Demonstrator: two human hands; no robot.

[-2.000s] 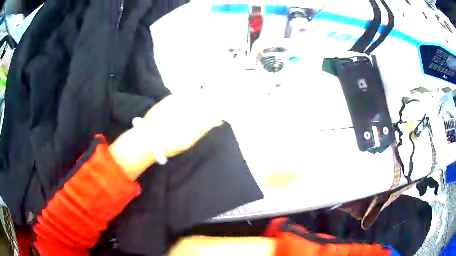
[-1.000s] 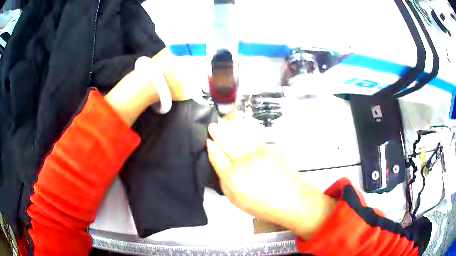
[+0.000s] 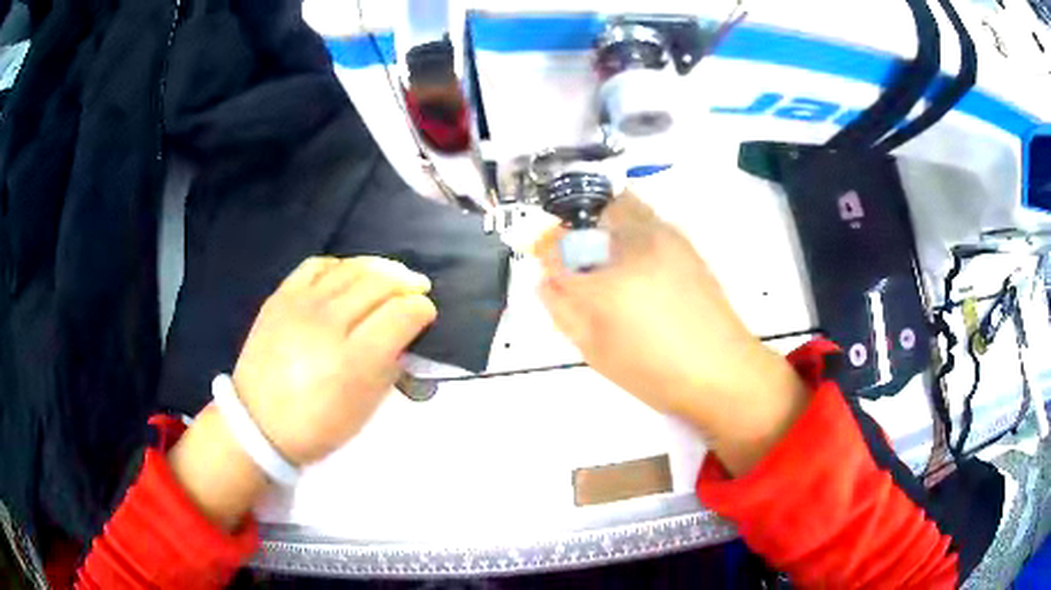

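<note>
The black garment (image 3: 265, 173) lies left of the needle, its flat black end (image 3: 455, 277) reaching to the presser foot (image 3: 501, 219). My left hand (image 3: 334, 346) grips this end near its lower left edge, fingertips closed on the cloth. My right hand (image 3: 645, 305) is just right of the presser foot, behind the thread tension dial (image 3: 580, 202), with its fingertips partly hidden; whether it holds anything cannot be told. The take-up lever guard (image 3: 438, 104) stands in front of the needle.
A black phone (image 3: 859, 259) lies right of my right hand. Black straps (image 3: 910, 69) circle the machine arm. A wire and metal cluster (image 3: 980, 317) is at the right end. A measuring tape (image 3: 496, 559) runs along the front edge. A brown rectangle (image 3: 622, 479) is on the machine bed.
My left hand has moved down and toward me, from beside the needle onto the cloth's lower edge. My right hand has moved up, beside the tension dial. The flat end has swung up and right.
</note>
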